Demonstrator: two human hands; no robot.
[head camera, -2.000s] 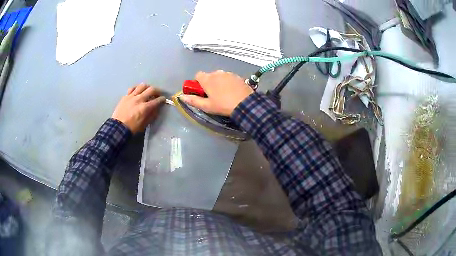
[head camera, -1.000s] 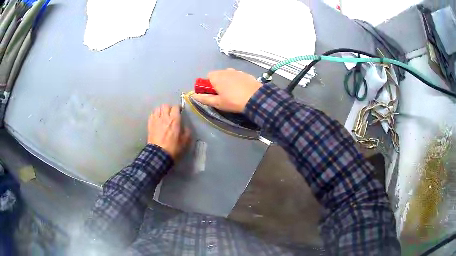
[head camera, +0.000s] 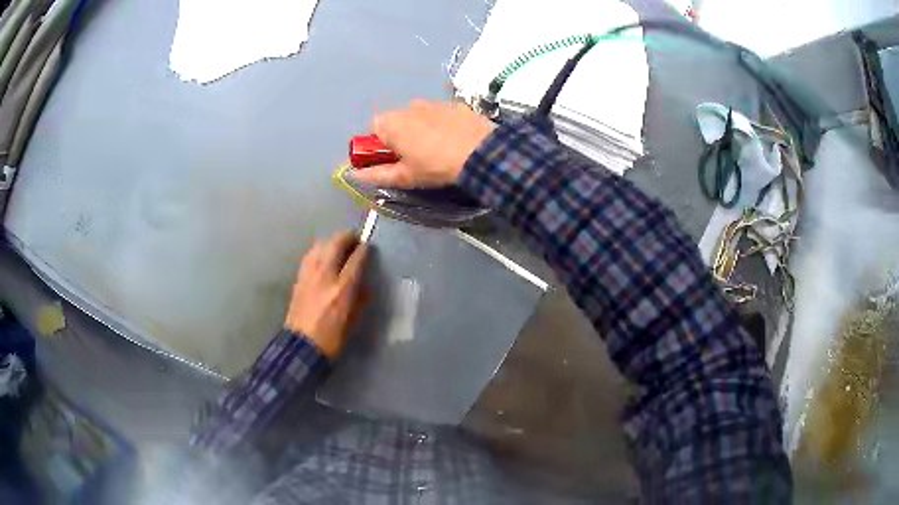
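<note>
My right hand (head camera: 424, 146) is closed on the red handle of the steam iron (head camera: 371, 152). The iron's pointed tip with yellowish rim lies at the far left corner of the grey template (head camera: 444, 325), over its far edge. A thin white turned edge (head camera: 501, 260) shows along the far side, right of the iron. A short white strip (head camera: 370, 223) shows between the iron tip and my left hand. My left hand (head camera: 330, 294) is at the template's left edge, fingers bent and partly blurred; whether they pinch the cloth is hidden.
A stack of white cut pieces (head camera: 591, 79) lies beyond the iron. Another white piece (head camera: 237, 35) is at the far left. The green hose (head camera: 537, 59) and black cord rise from the iron. Dark scissors (head camera: 721, 168) and tangled cords (head camera: 754, 247) lie right. Cloth bundles (head camera: 30, 89) hang left.
The iron has shifted left and away, baring the white turned edge on the far side. My left hand has slid slightly down the template's left edge. The hose has swung over the stack.
</note>
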